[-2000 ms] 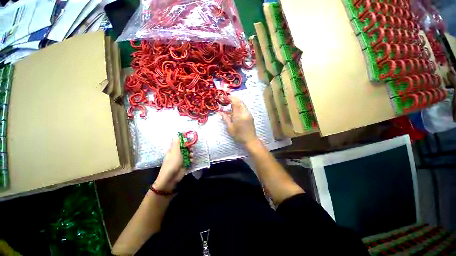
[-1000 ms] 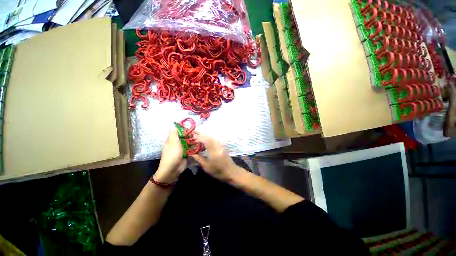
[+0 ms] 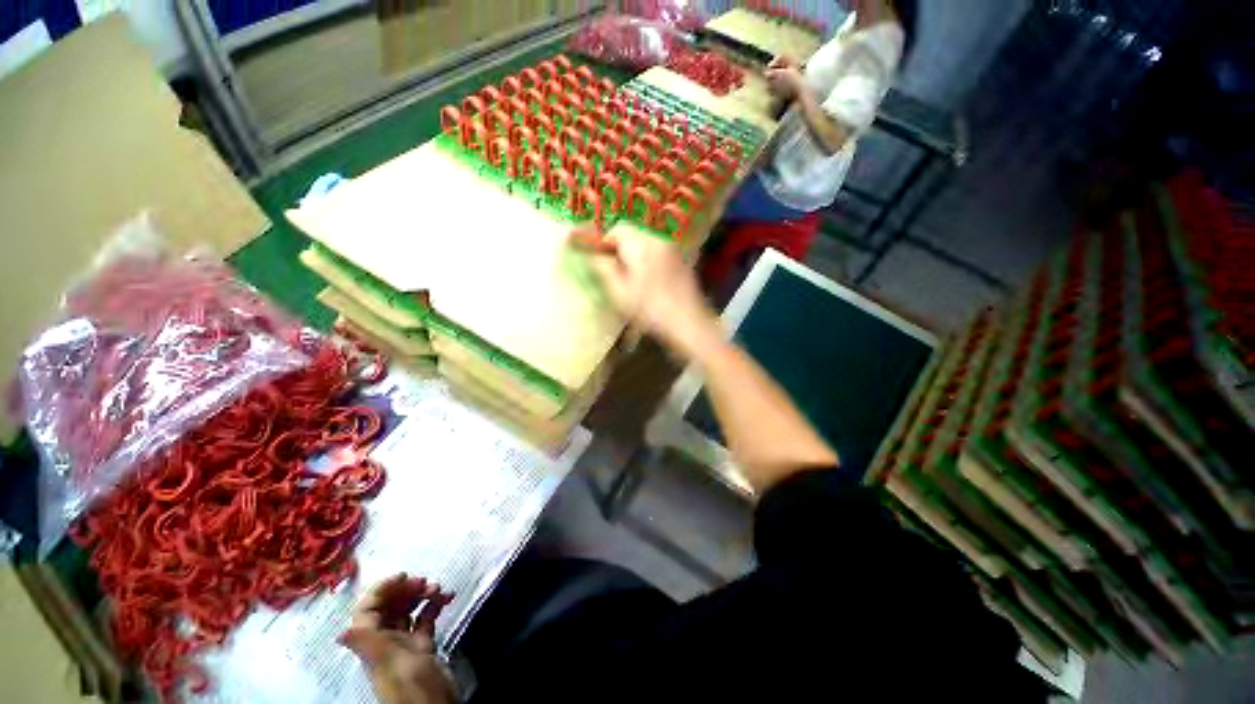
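Note:
My right hand [image 3: 647,282] is over the cardboard sheet [image 3: 468,261], beside the front edge of the rows of finished assemblies [image 3: 592,145]. It holds a blurred green strip with red at its top. My left hand [image 3: 399,660] is low, at the front edge of the whitish work-surface sheet [image 3: 413,516], fingers partly curled; dark red shows at its fingertips, and I cannot tell if it holds a piece. The heap of red curved pieces [image 3: 241,509] lies to its left. A clear plastic bag [image 3: 152,358] with red inside lies behind the heap.
Loaded boards are stacked under the sheet. A white-edged, dark green-topped side table [image 3: 826,365] stands at right. Tall stacked loaded boards [image 3: 1074,454] stand beyond it. A person in a white top [image 3: 833,110] works farther along the bench.
The view has swung right. My hands have parted: the right has moved over the right cardboard with a green and red strip, and the left is back near the heap.

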